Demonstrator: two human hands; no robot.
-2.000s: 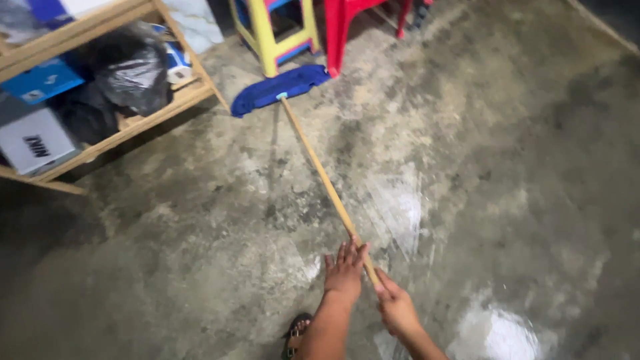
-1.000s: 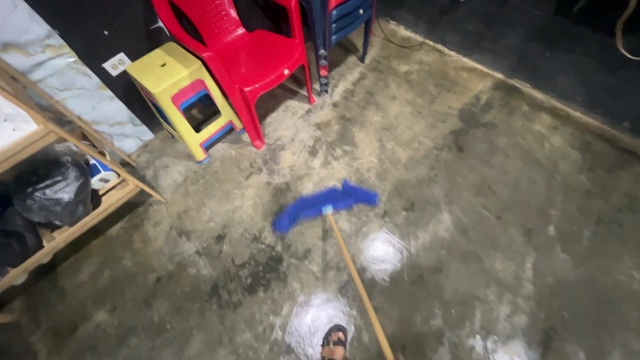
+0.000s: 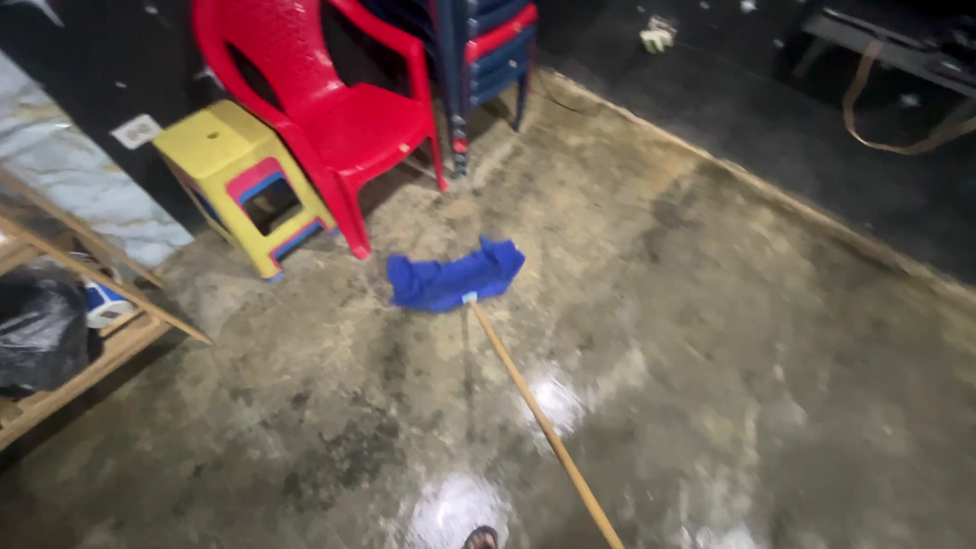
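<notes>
A mop head wrapped in blue cloth (image 3: 456,280) lies on the wet-looking concrete floor (image 3: 656,366), in front of the red chair. Its wooden handle (image 3: 543,423) slants down to the bottom edge and runs out of view there. Neither of my hands is in view, so what they hold cannot be seen. The tip of my sandalled foot (image 3: 482,538) shows at the bottom edge, left of the handle.
A red plastic chair (image 3: 374,130) stands beside stacked yellow stools (image 3: 221,145) and stacked dark blue chairs (image 3: 499,69). At the left is a wooden shelf (image 3: 91,370) with a black plastic bag (image 3: 42,324). A raised ledge (image 3: 732,171) crosses the right side.
Two seconds ago both my hands were on the mop handle; they have left the view. The mop head has moved away from the shelf side. The view has swung toward the chairs and dark wall.
</notes>
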